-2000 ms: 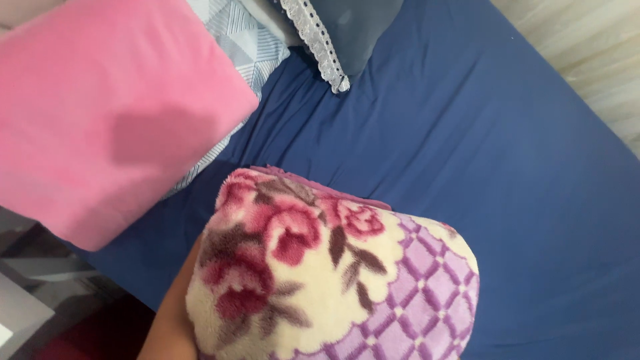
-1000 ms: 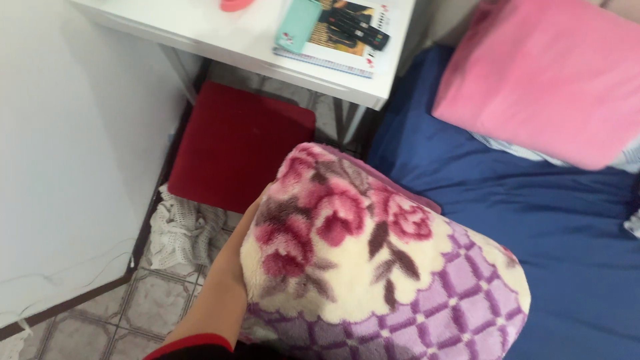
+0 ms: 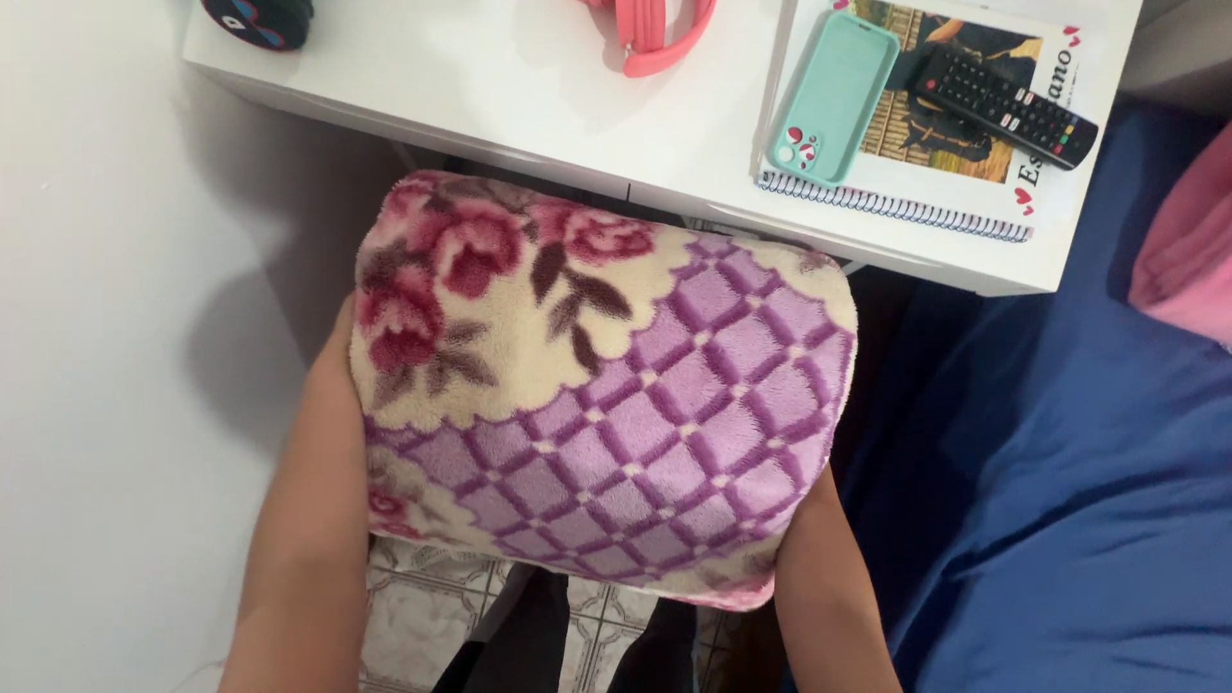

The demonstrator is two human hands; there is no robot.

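Observation:
A folded plush blanket [image 3: 597, 385], cream with pink roses and a purple lattice pattern, is held level in front of my body, just before the white desk. Both my forearms reach under it, one along each side. The blanket hides my left hand and my right hand completely, so their fingers do not show. My legs stand below it on the tiled floor.
On the white desk [image 3: 481, 106] lie a spiral notebook [image 3: 885, 197], a mint phone case [image 3: 835, 96], a black remote control [image 3: 1006, 106] and coral headphones [image 3: 664, 43]. A bed with a blue sheet [image 3: 1078, 462] and pink fabric [image 3: 1193, 250] stands at right, a white wall [image 3: 106, 289] at left.
The view has swung from the bed to the desk. The blanket, over the blue sheet two seconds ago, is now in front of the desk, and both forearms show beside it.

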